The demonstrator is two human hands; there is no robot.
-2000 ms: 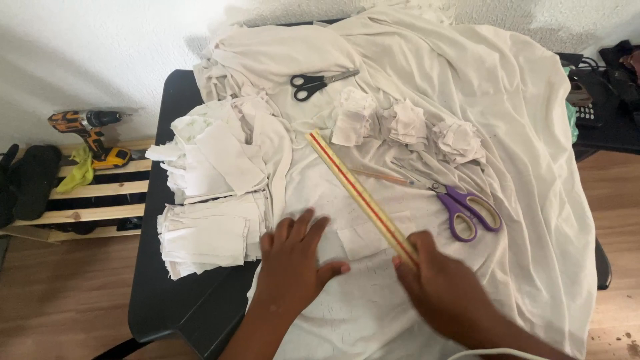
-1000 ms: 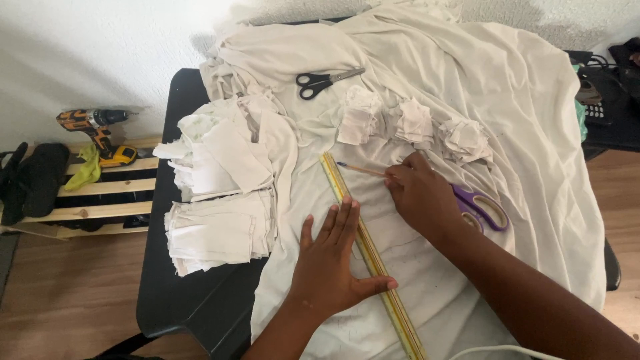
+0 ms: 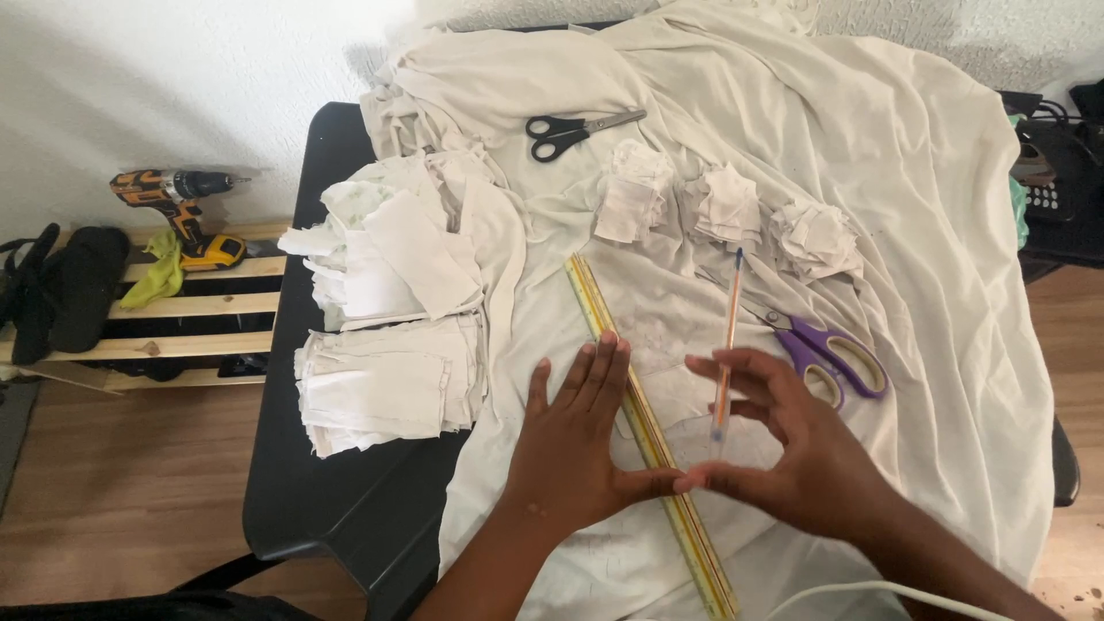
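A yellowish scale ruler (image 3: 651, 423) lies slantwise on a wrinkled pale cloth (image 3: 931, 285). My left hand (image 3: 573, 440) presses flat along the ruler's left side, its fingertips on the edge and its thumb across it. Between the fingers of my right hand (image 3: 776, 440) is a ballpoint pen (image 3: 730, 336) with a clear barrel, its blue end pointing away from me. The right thumb meets the left thumb over the ruler. Purple-handled scissors (image 3: 832, 358) lie just beyond my right hand. Smaller black-handled scissors (image 3: 578, 134) rest farther back on the cloth.
Stacks of cut white fabric pieces (image 3: 371, 379) lie at the left of the black table (image 3: 345, 509). Three small fabric piles (image 3: 634, 194) sit behind the ruler. A cordless drill (image 3: 181, 216) and dark footwear (image 3: 86, 289) are on a slatted wooden rack (image 3: 198, 306). A white cable (image 3: 871, 586) crosses the near right.
My right hand held the ruler two seconds ago, then reached the pen on the cloth; it now has the pen beside the ruler. My left hand has moved from the cloth onto the ruler.
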